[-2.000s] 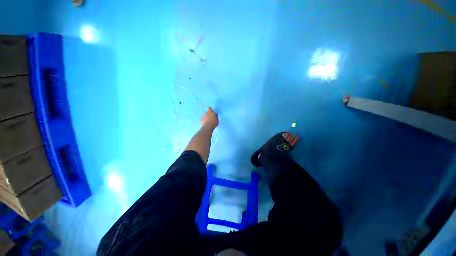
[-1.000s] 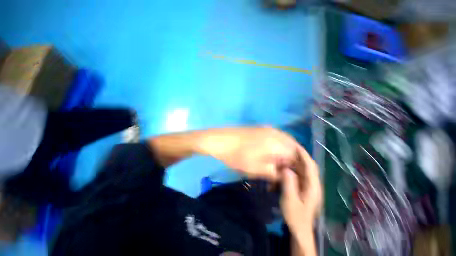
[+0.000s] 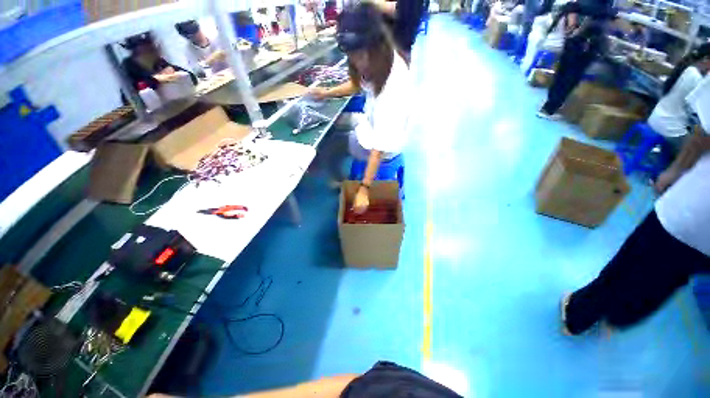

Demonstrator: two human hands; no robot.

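Observation:
Neither of my hands is in view. A bare forearm (image 3: pixel 300 388) with a dark sleeve crosses the bottom edge, its hand cut off or hidden. On the green bench (image 3: pixel 204 272) at left lie a yellow sponge (image 3: pixel 131 325), a loose pile of metal connectors (image 3: pixel 100 347) and a black soldering station (image 3: pixel 152 252) with a red display. Orange-red-handled pliers (image 3: pixel 230 211) lie on the white sheet (image 3: pixel 268 167). Red and white wire leads (image 3: pixel 226 162) are heaped behind them, by an open cardboard box.
A round fan grille (image 3: pixel 47 347) is at lower left. A seated person (image 3: pixel 385 105) reaches into a cardboard box (image 3: pixel 372 245) on the blue floor. Another person's dark-trousered leg (image 3: pixel 623 272) is at right, near an open box (image 3: pixel 580 183). A black cord lies under the bench.
The view has swung from the floor and my lap to the bench and aisle. My two hands, close together one second ago, are out of view now.

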